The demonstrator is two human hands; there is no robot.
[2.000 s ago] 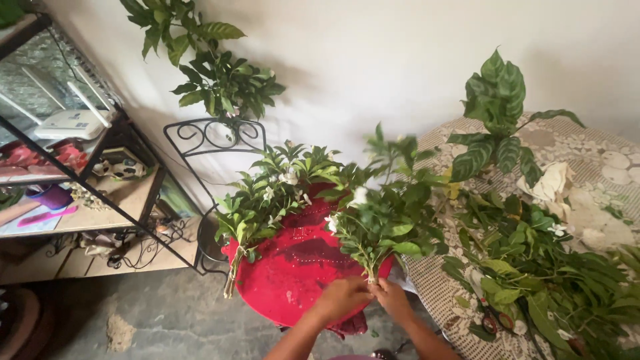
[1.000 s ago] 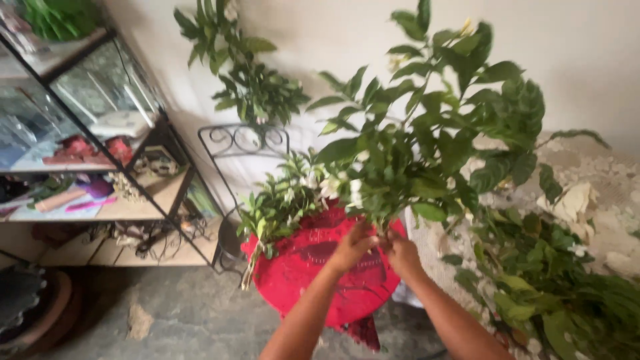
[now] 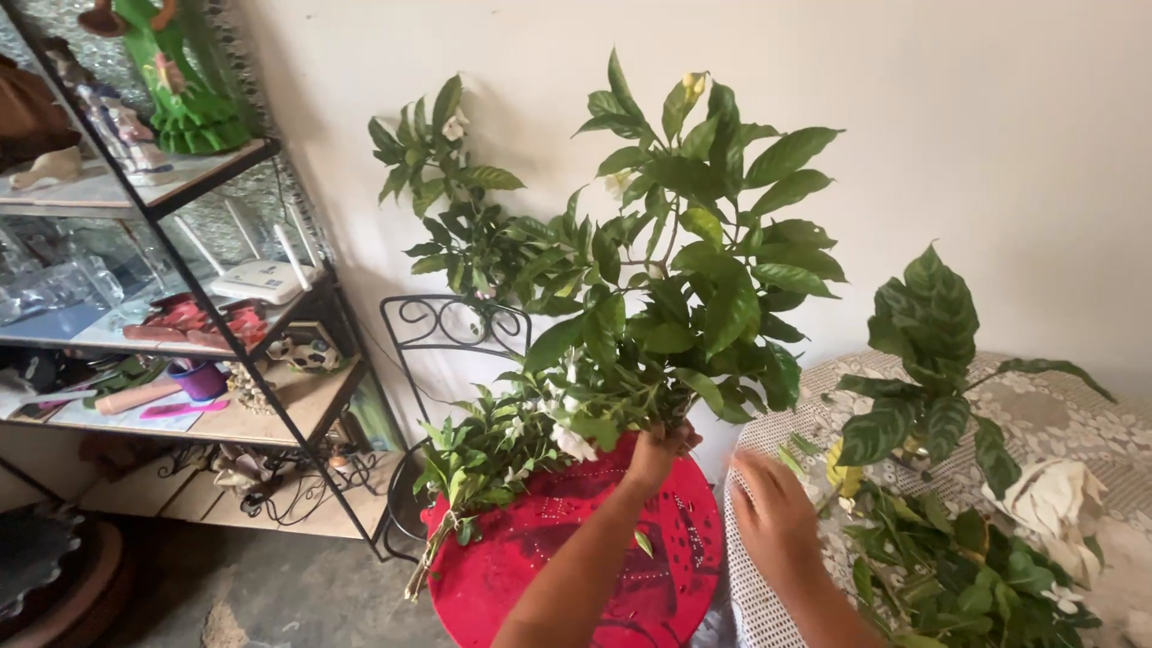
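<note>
My left hand (image 3: 661, 454) grips the stems of a large leafy bunch (image 3: 702, 297) with white flowers, upright above the round red tabletop (image 3: 576, 549). To its right, my right hand (image 3: 774, 513) is empty with fingers apart, beside the lace-covered table's edge. A second bunch of leafy stems (image 3: 477, 459) lies on the left of the red top, its stem ends over the rim. Loose leafy cuttings (image 3: 963, 576) with a small white flower lie on the lace tablecloth (image 3: 1062, 396) at the right.
A potted-looking plant with patterned leaves (image 3: 940, 396) and a crumpled white cloth-like thing (image 3: 1053, 504) are on the lace-covered table. A black metal chair back (image 3: 459, 342) stands behind the red top. More foliage (image 3: 450, 198) rises by the wall. A metal shelf unit (image 3: 198, 333) holds ornaments and a router.
The large bunch has been raised from the red top. My right hand, at the stems beside my left hand before, has come away to the right.
</note>
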